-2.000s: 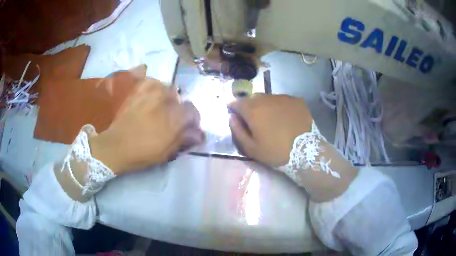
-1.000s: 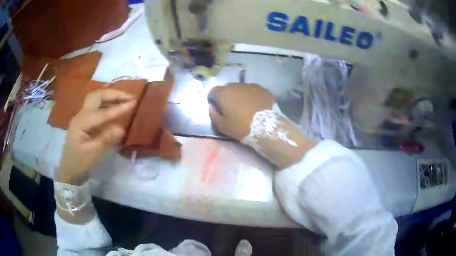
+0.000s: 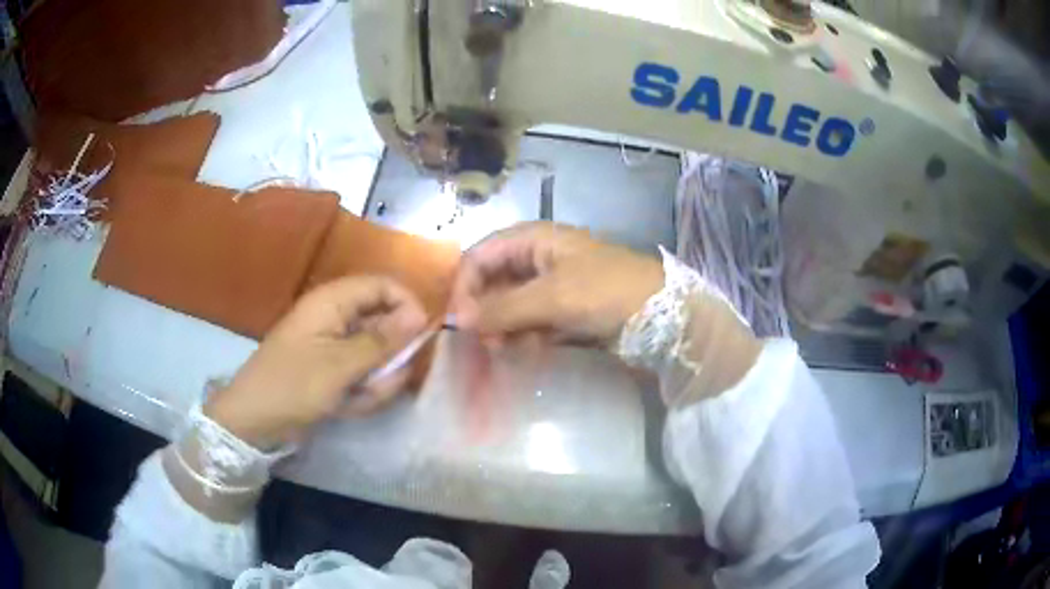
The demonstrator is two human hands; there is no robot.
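Note:
A rust-brown fabric panel [image 3: 386,255] lies left of the needle area, its right end between my hands. My left hand [image 3: 328,351] pinches a narrow white tape strip [image 3: 403,354] at the panel's lower edge. My right hand [image 3: 553,282] has its fingertips together at the same edge, in front of the needle; a small dark tip shows between the fingertips, but what it is cannot be told. The presser foot and needle under the lit machine head [image 3: 466,173] are blurred by glare.
Worked panels [image 3: 196,247] overlap at left, with a taller rust-brown pile [image 3: 150,58] behind. A tangled white tuft [image 3: 69,201] lies far left. White tapes [image 3: 731,236] lie right of the needle, under the cream machine arm [image 3: 714,69]. A red-handled item [image 3: 915,362] is at the table's right.
My left hand has moved right and now pinches a white strip at the panel edge. My right hand has come to the same edge. The panel has been spread out toward the needle area.

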